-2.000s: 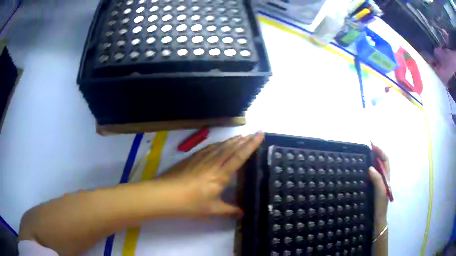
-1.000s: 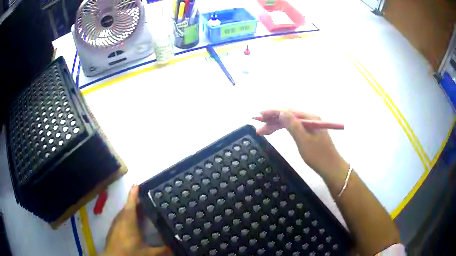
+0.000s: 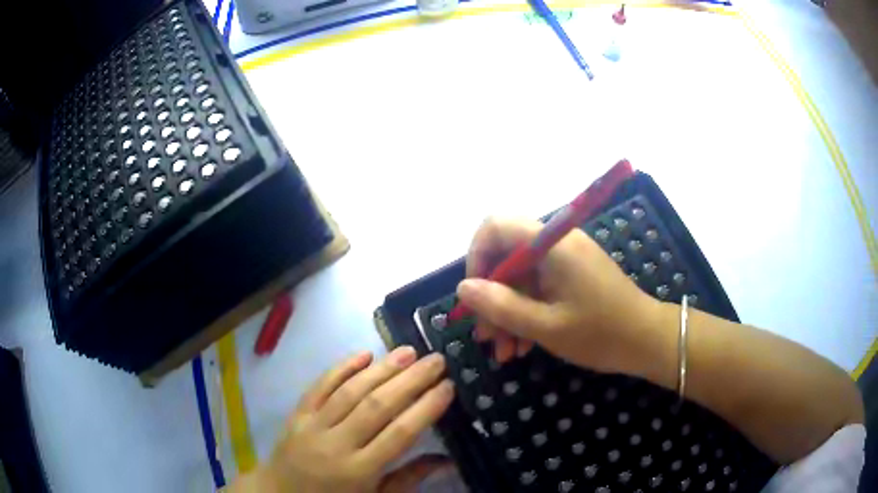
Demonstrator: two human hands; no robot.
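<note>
A black component tray point(image 3: 578, 404) with rows of silvery round components lies in front of me, turned at an angle. My right hand point(image 3: 558, 298) is shut on a red marker pen point(image 3: 587, 200), its tip at a component near the tray's upper left corner. My left hand point(image 3: 371, 414) lies flat with fingers apart, fingertips on the tray's left edge. It grips nothing. Part of the tray is hidden under my right hand and forearm.
A tall black tray stack point(image 3: 193, 260) stands at the left on brown cardboard point(image 3: 332, 246). A red pen cap point(image 3: 274, 324) lies beside it. Farther back are a blue pen point(image 3: 563, 38), a small red-tipped bottle point(image 3: 614, 43) and the desk fan's base point(image 3: 308, 10).
My right hand has come down from beyond the tray to its upper left corner with the pen. My left hand has moved from gripping the tray's side to resting flat on its edge. The view has shifted.
</note>
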